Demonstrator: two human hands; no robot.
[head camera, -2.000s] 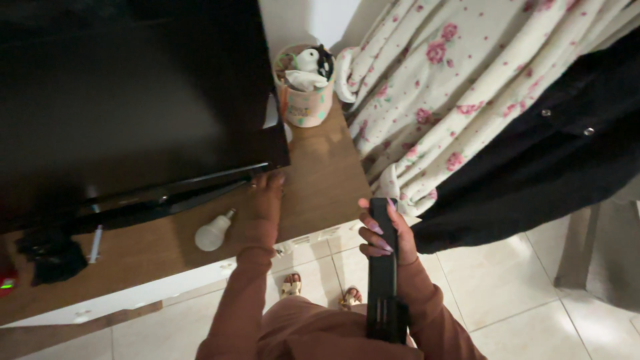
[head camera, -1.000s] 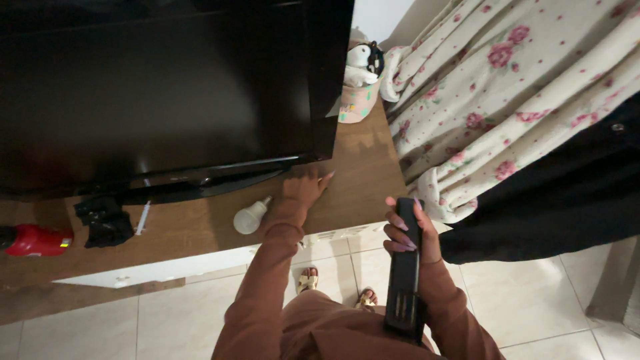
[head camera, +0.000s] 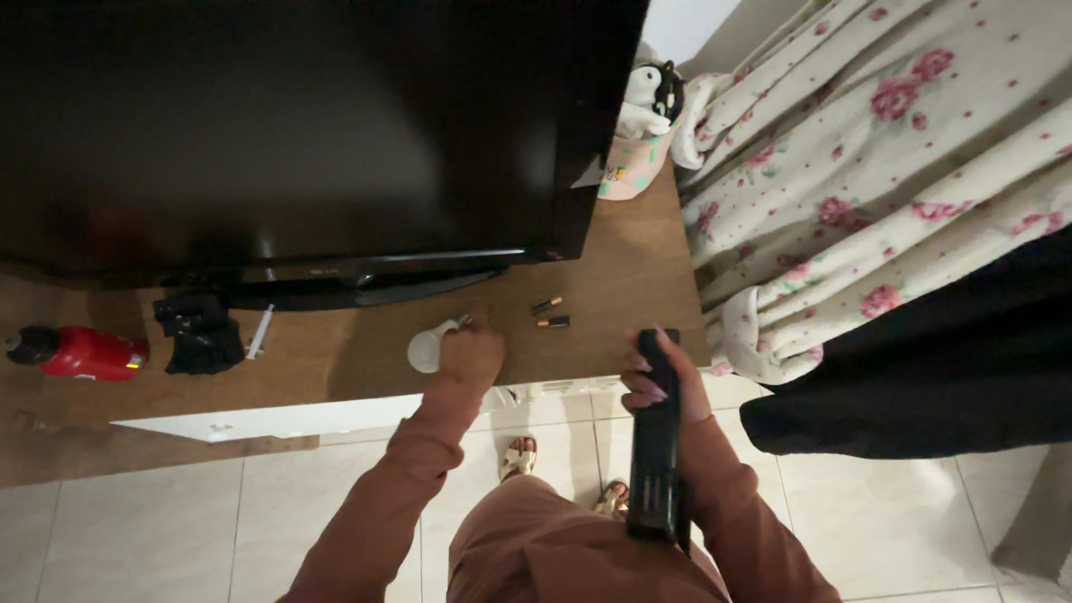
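My left hand (head camera: 473, 352) is over the front part of a wooden cabinet top, right beside a white light bulb (head camera: 425, 350), with its fingers near the bulb's base; whether they grip it cannot be told. Two small batteries (head camera: 553, 322) lie on the wood to the right of that hand. In front of the cabinet's right end, my right hand (head camera: 670, 381) grips a long black device (head camera: 655, 469), whose kind is unclear. A large black television (head camera: 293, 142) stands on the cabinet behind the bulb.
Along the cabinet top (head camera: 377, 377) at left are a red bottle (head camera: 96, 353), a crumpled black item (head camera: 199, 335) and a syringe (head camera: 261, 332). A pink container (head camera: 632, 167) with a plush toy stands at the back right. A floral curtain (head camera: 837, 193) and black cloth (head camera: 938, 377) hang at right.
My left hand has moved left to the bulb. Two batteries now show on the wood where that hand was. My right hand still holds the black device.
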